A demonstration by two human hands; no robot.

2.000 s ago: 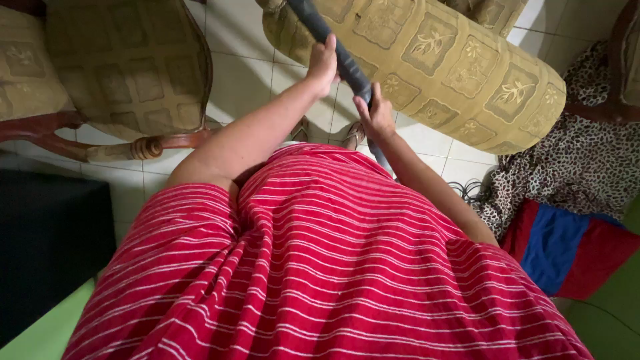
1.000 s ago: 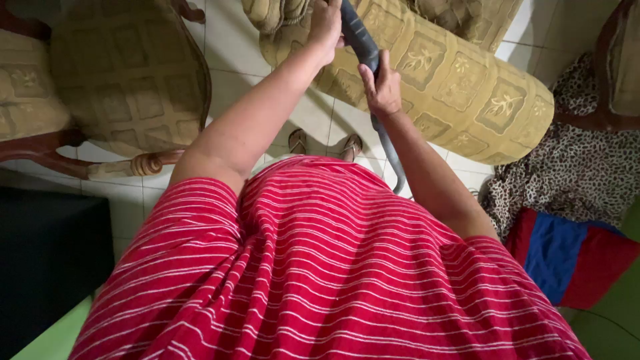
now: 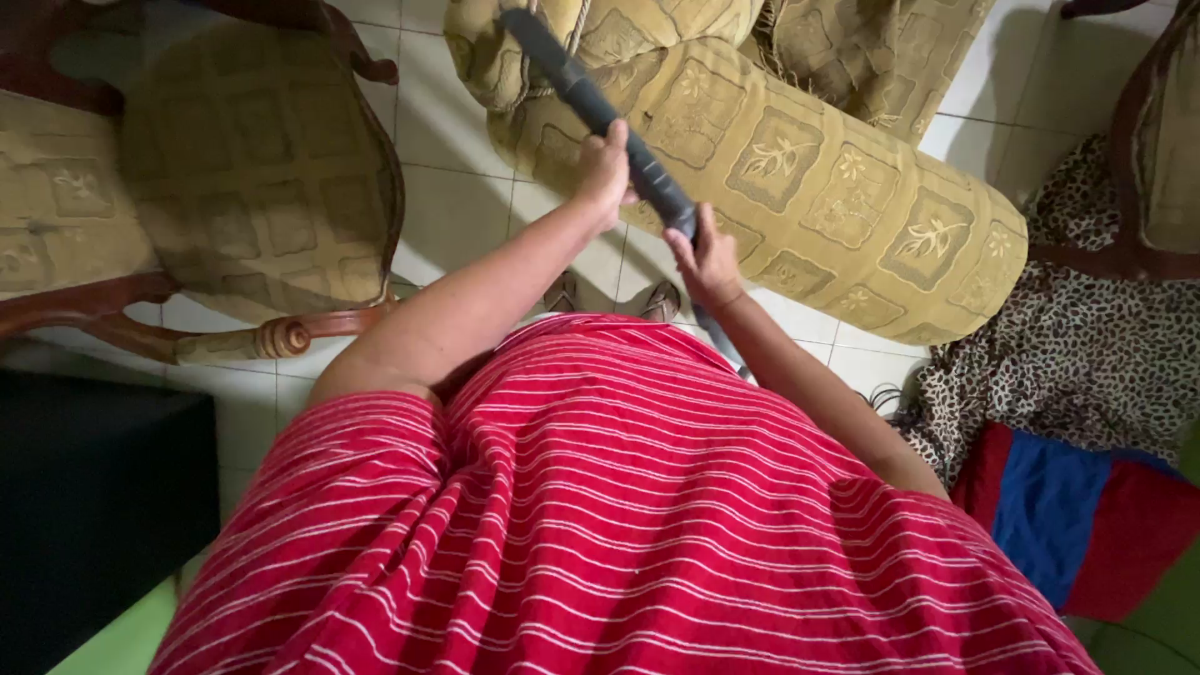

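A dark vacuum cleaner wand (image 3: 562, 80) slants from the upper middle down toward my waist in the head view. My left hand (image 3: 607, 173) grips its middle, and my right hand (image 3: 708, 258) is closed around its lower part, where a grey hose (image 3: 720, 333) runs down beside my striped shirt. The wand's far end lies over a rolled end of a gold patterned cushion (image 3: 506, 52); whether it touches the fabric I cannot tell. A long bolster-like cushion (image 3: 816, 187) with leaf patterns stretches to the right behind both hands.
A carved wooden chair (image 3: 281, 337) with patterned upholstery stands at the left, above a black box-like object (image 3: 103, 506). Leopard-print cloth (image 3: 1078, 347) and a red and blue cloth (image 3: 1050, 516) lie at the right. My sandalled feet (image 3: 661, 302) stand on white tiles.
Both hands stay on the wand. My left hand has come back down from the top edge since a second ago, and the wand's far end now shows over the cushion.
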